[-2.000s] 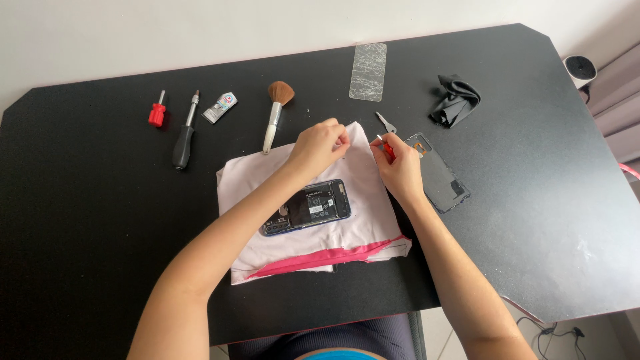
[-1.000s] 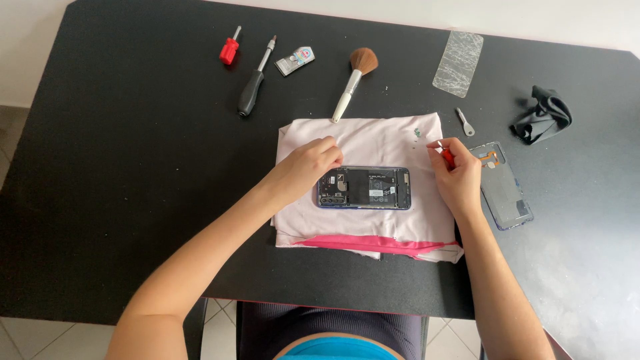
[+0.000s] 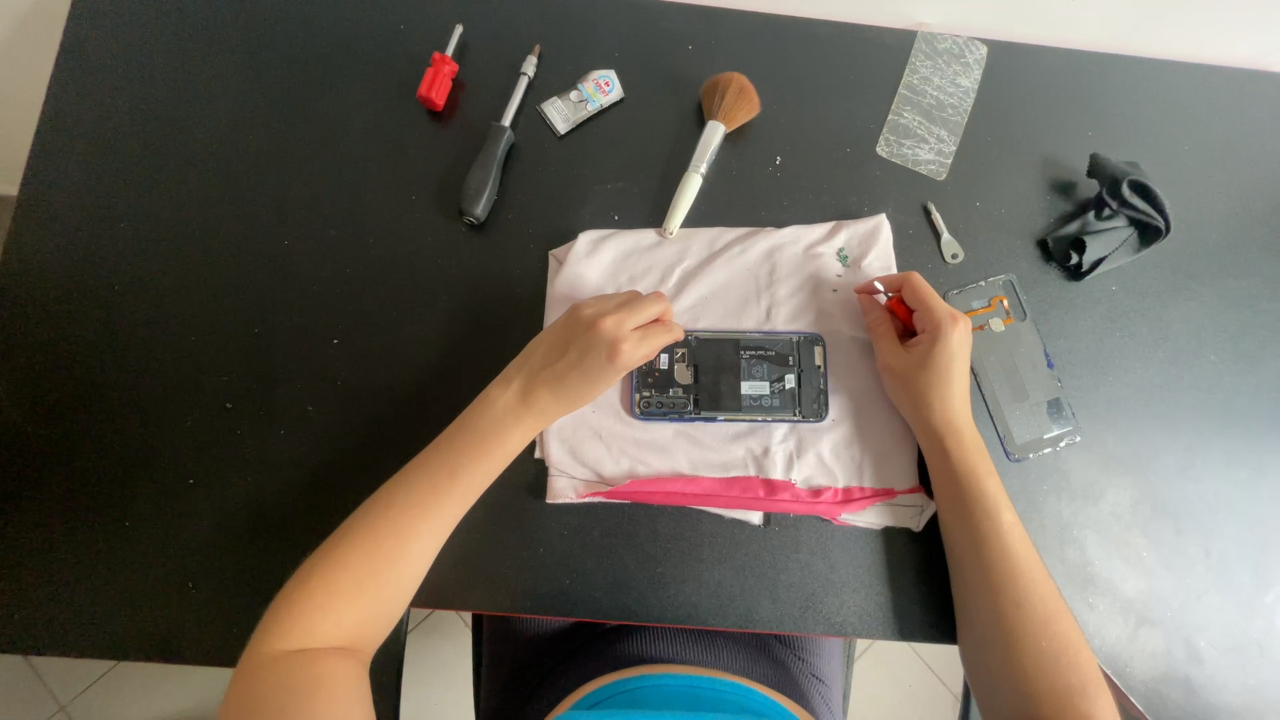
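Note:
An opened smartphone (image 3: pixel 730 376) lies across the folded pale pink cloth (image 3: pixel 700 270), its battery and circuit parts exposed and its camera end to the left. My left hand (image 3: pixel 605 345) is at the phone's upper left corner, fingertips pinched together; whether something small is between them cannot be told. My right hand (image 3: pixel 925 350), over the cloth's right edge, holds a small red-handled screwdriver (image 3: pixel 900 312), its handle partly hidden by the fingers. Beside that hand, on the table, lies the phone's detached back cover (image 3: pixel 1022 375) with an orange flex cable.
Behind the cloth lie a red screwdriver (image 3: pixel 438 82), a black-handled screwdriver (image 3: pixel 488 172), a small packet (image 3: pixel 582 101) and a makeup brush (image 3: pixel 692 180). A cracked glass sheet (image 3: pixel 932 105), a small metal bit (image 3: pixel 944 235) and a crumpled black cloth (image 3: pixel 1110 218) are at the right.
The view has shifted. My left hand has moved from above the cloth's upper part to the phone's upper left corner. My right hand still holds the red-handled screwdriver.

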